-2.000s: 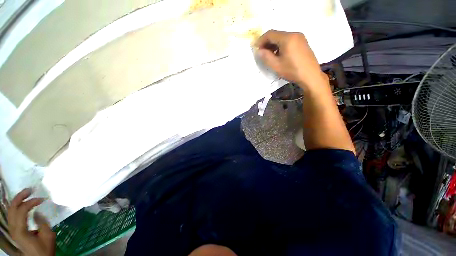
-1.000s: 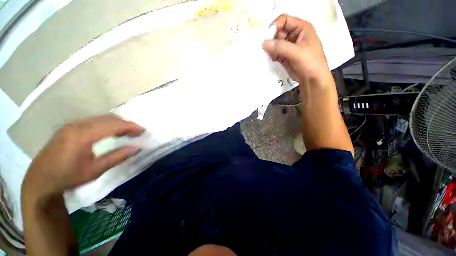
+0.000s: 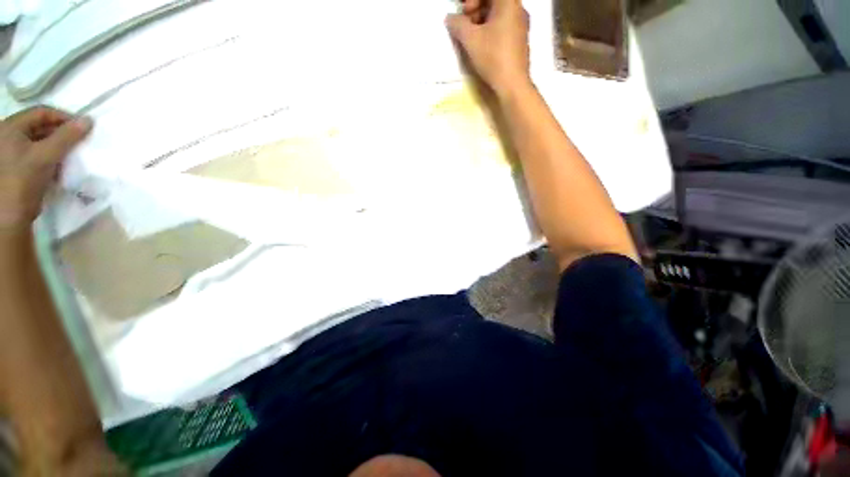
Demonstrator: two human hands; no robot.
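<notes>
A thin white interlining sheet (image 3: 186, 191) lies slantwise over the beige fabric panels on the table. One beige panel (image 3: 154, 265) shows at the lower left, and a beige patch (image 3: 280, 163) shows further back. My left hand (image 3: 37, 154) is at the left edge, finger and thumb pinched on the sheet's left end. My right hand (image 3: 492, 42) is at the top, fingers curled together on the sheet's right end; its fingertips are partly cut off by the frame. Glare hides much of the sheet's outline.
A brown metallic iron rest (image 3: 592, 42) lies at the top right of the white table cover (image 3: 606, 168). A green mesh basket (image 3: 200, 429) is below the table's near left edge. A fan (image 3: 806, 317) and a dark control panel (image 3: 690, 270) stand at the right.
My left hand has moved up to the far left and taken hold of the white sheet. My right hand has moved away from me. The sheet now covers more of the panels. The iron rest has come into view.
</notes>
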